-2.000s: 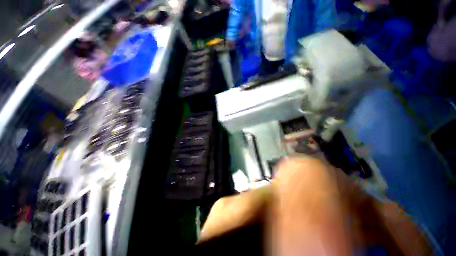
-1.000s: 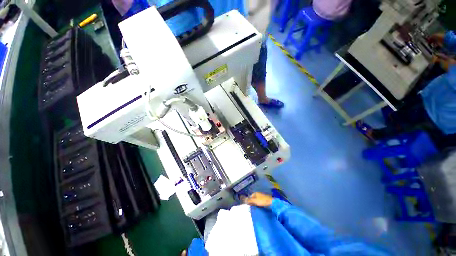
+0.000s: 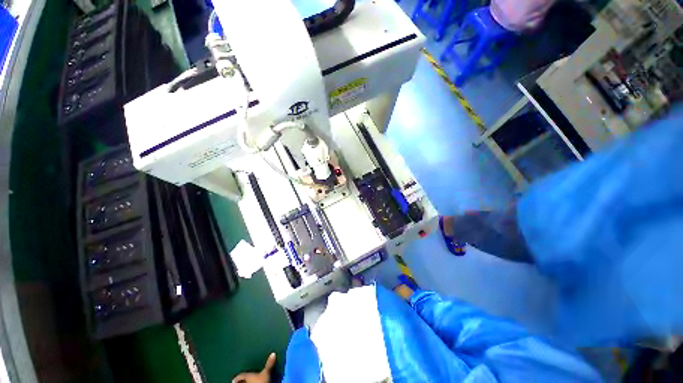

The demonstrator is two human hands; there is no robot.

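Note:
The white machine [image 3: 296, 75] stands in front of me. A fixture [image 3: 308, 243] sits on its left slide and a black fixture with a blue part [image 3: 386, 202] on its right slide. The driver head [image 3: 318, 161] is above the bed between them. My left hand [image 3: 258, 372] is at the bottom edge, partly cut off, thumb and finger apart, with nothing seen in it. Only a little of my right hand [image 3: 405, 292] shows past the blue sleeve, below the machine's front; its fingers are hidden.
Black trays with phone-sized pockets [image 3: 116, 243] lie at left, beside more stacked trays [image 3: 191, 239]. A paper slip [image 3: 246, 258] is by the machine. A person's blurred blue smock [image 3: 614, 232] fills the right side. Blue stools [image 3: 479, 37] and another machine [image 3: 599, 75] stand beyond.
The person in blue has come in close at right. My left hand now shows at the bottom edge. My right hand is less visible than before. The view has shifted slightly.

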